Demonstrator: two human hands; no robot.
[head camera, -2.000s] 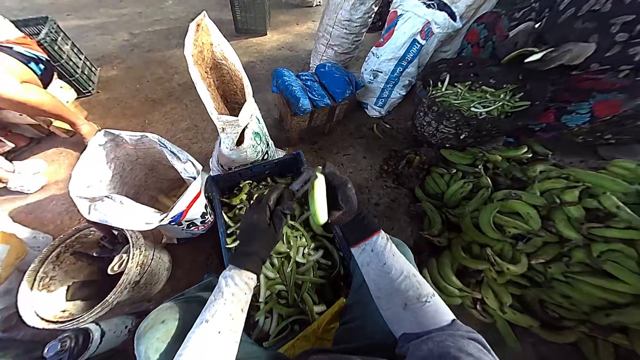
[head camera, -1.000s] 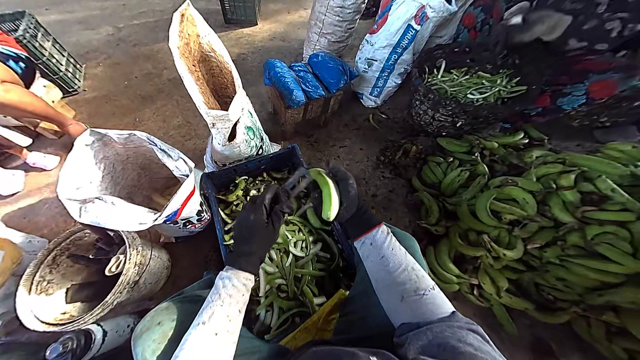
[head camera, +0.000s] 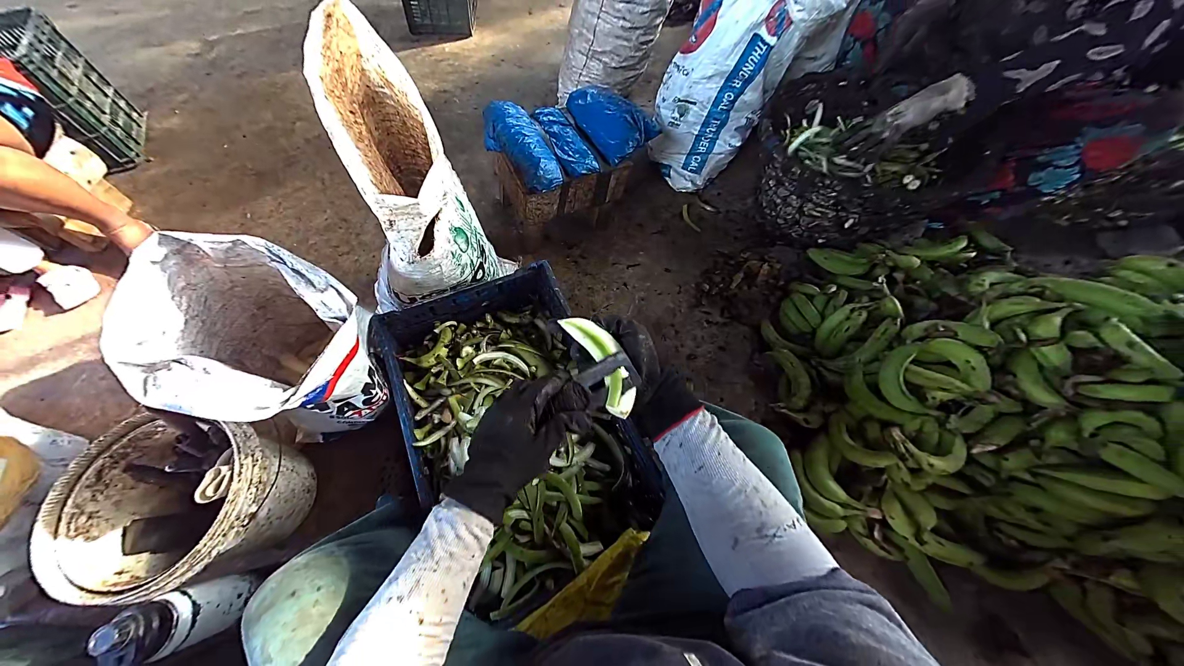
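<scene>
My left hand (head camera: 523, 430), in a dark glove, is closed on the handle of a knife (head camera: 601, 370) above the crate. The blade lies against a partly peeled green plantain (head camera: 601, 356), whose pale flesh shows. My right hand (head camera: 643, 361), also gloved, holds that plantain from the right side. Beneath both hands, a dark blue plastic crate (head camera: 393, 379) is filled with green plantain peels (head camera: 481, 365). On the ground at the right lies a large heap of green plantains (head camera: 943, 379).
An open white sack (head camera: 222, 398) and a dirty bucket (head camera: 296, 499) stand at left; another sack (head camera: 444, 231) rises behind the crate. Blue plastic bundles (head camera: 527, 153) sit on a box (head camera: 541, 203). A person's arm (head camera: 69, 190) reaches in at left; a basket (head camera: 795, 199) stands upper right.
The plantain has tilted, its top now leaning left, and more pale flesh faces up. The knife now crosses its lower part. A pale-gloved hand at upper right has moved over the basket.
</scene>
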